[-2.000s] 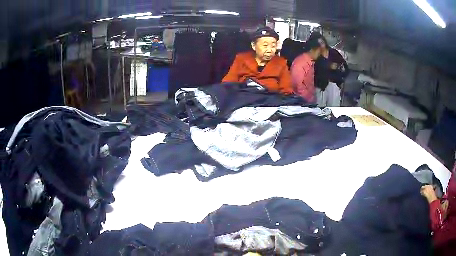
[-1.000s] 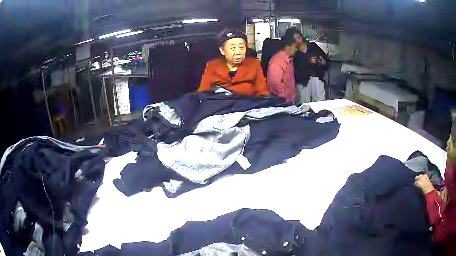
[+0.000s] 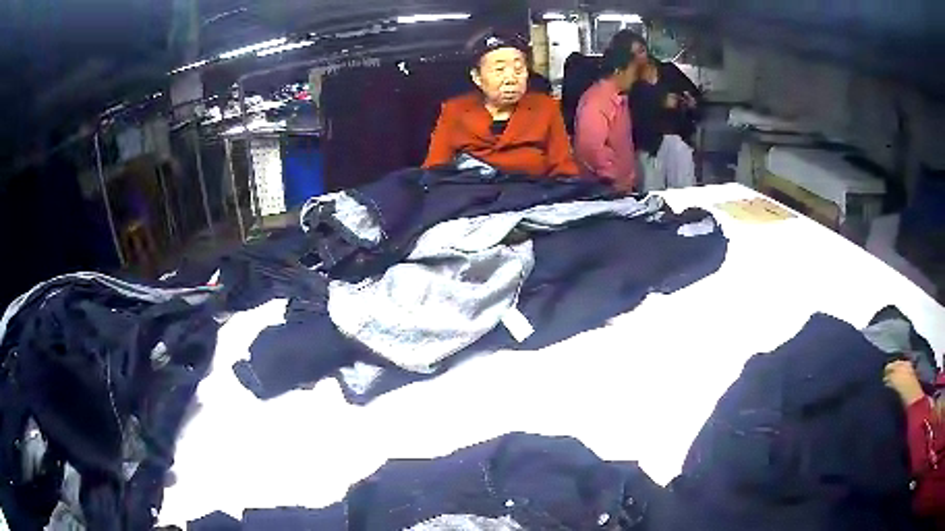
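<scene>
Neither of my hands is in the picture. A dark denim jacket (image 3: pixel 560 472) lies nearest in front of me, cut off by the bottom edge. A few small silvery-white buttons and a bit of its grey inside show. Behind it, a heap of dark jackets (image 3: pixel 622 272) lies across the white table (image 3: pixel 591 384). One has its pale grey inside (image 3: pixel 435 301) turned up, with a small white care label (image 3: pixel 516 324) hanging from it.
More dark jackets (image 3: pixel 78 373) hang over the table's left side. At the right, another person's hand (image 3: pixel 901 380) with a red sleeve touches a dark jacket (image 3: pixel 798 425). A person in orange (image 3: pixel 456 135) is behind the table; other people (image 3: pixel 606 130) stand farther back.
The view has turned to the right since one second ago, after an earlier turn left. Less of the near jacket shows than two seconds ago.
</scene>
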